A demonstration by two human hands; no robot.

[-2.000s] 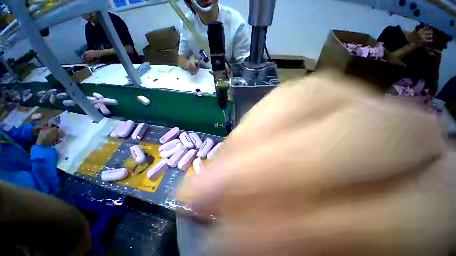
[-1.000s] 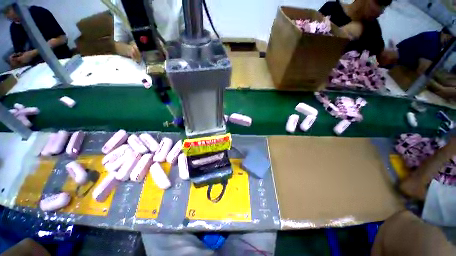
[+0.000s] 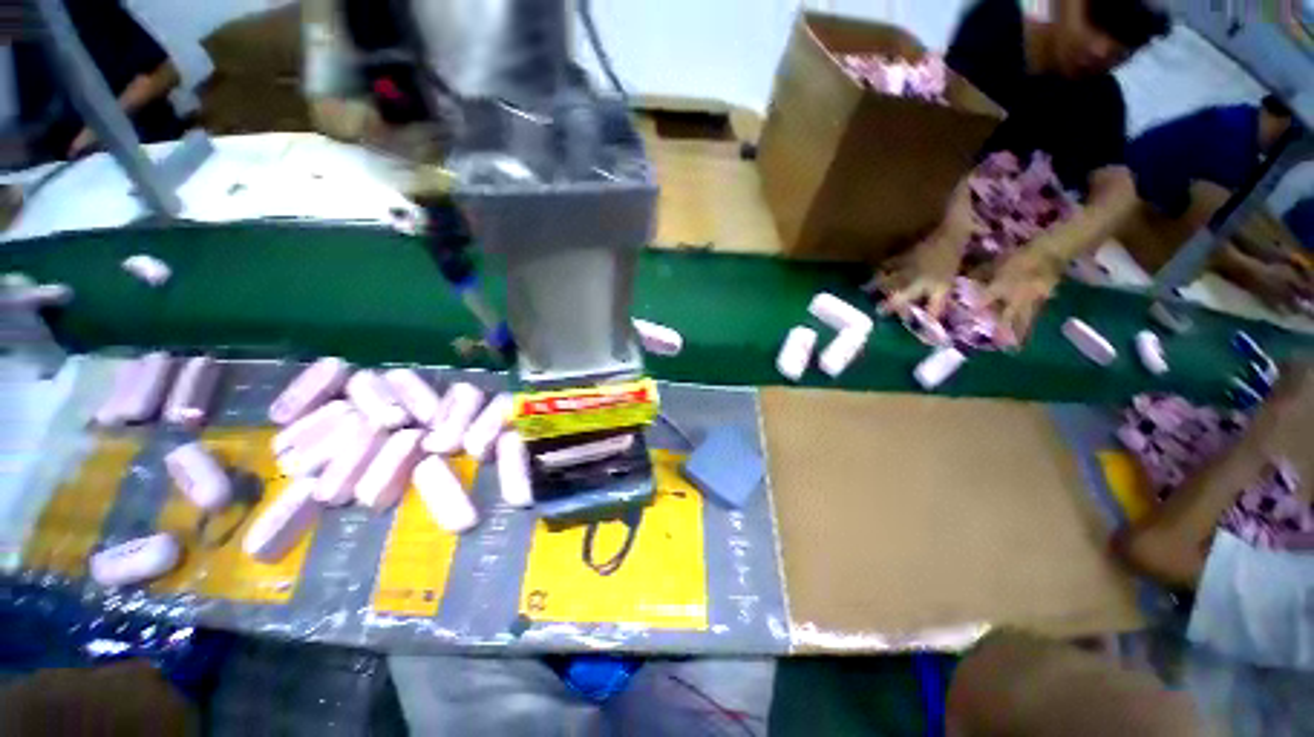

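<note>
Neither of my hands shows. Blurred limb shapes, perhaps my arms, are cut off by the lower left and lower right edges. A grey press (image 3: 555,274) stands in the centre, with a yellow and red label (image 3: 584,408) on its front. One pink housing (image 3: 584,451) lies in the dark fixture (image 3: 594,497) under it. A pile of pink housings (image 3: 349,458) lies left of the press, and a few lie apart farther left. A grey-blue pad (image 3: 725,465) lies right of the fixture.
A brown cardboard sheet (image 3: 937,518) lies right of the press. Behind the bench, a green belt (image 3: 332,295) carries several housings and tangled pink parts. A carton (image 3: 872,159) stands beyond it. Coworkers sit behind the belt, and a person's arm shows at right.
Since two seconds ago, the large blurred hand or arm has left the front of the camera. Since one second ago, the view has shifted slightly, and a coworker's hands now reach into the pink parts on the belt.
</note>
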